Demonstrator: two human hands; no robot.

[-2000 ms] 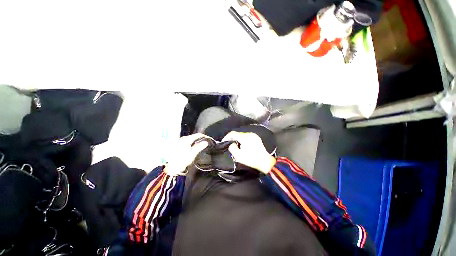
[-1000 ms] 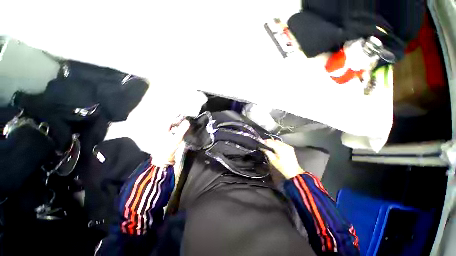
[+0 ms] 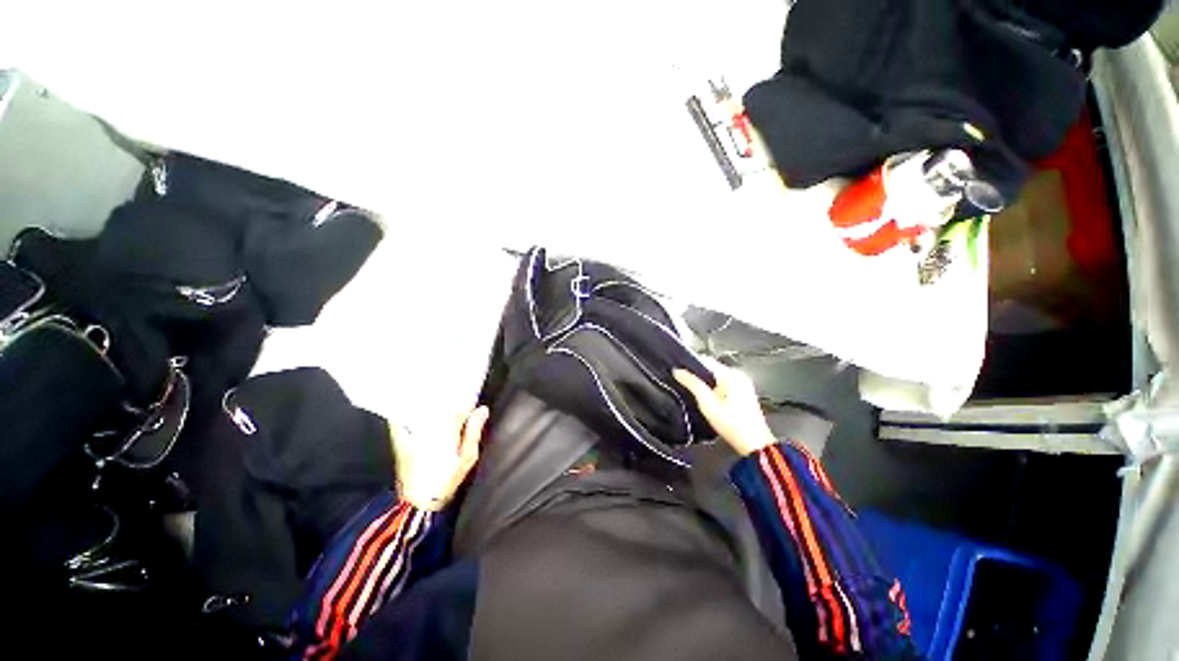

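A black fabric bag (image 3: 608, 355) with thin silver-white zip lines lies crumpled over the knees, its upper end against the white table's edge. My right hand (image 3: 727, 407) pinches the bag's right side between thumb and fingers. My left hand (image 3: 440, 455) is left of the bag, thumb apart from the fingers, with nothing seen in it. A dark grey apron (image 3: 608, 568) covers the lap.
Black bags with silver zips (image 3: 155, 336) heap at left. The white table (image 3: 388, 116) holds a black pen (image 3: 712, 140), red-marked snips (image 3: 742, 129), a red-labelled bottle (image 3: 892, 200) and a black bag pile (image 3: 892, 84). A blue crate (image 3: 918, 568) stands lower right.
My left hand has let go of the bag and moved down and left of it. The bag now lies more spread out, its upper end nearer the table edge. My right hand still holds its side.
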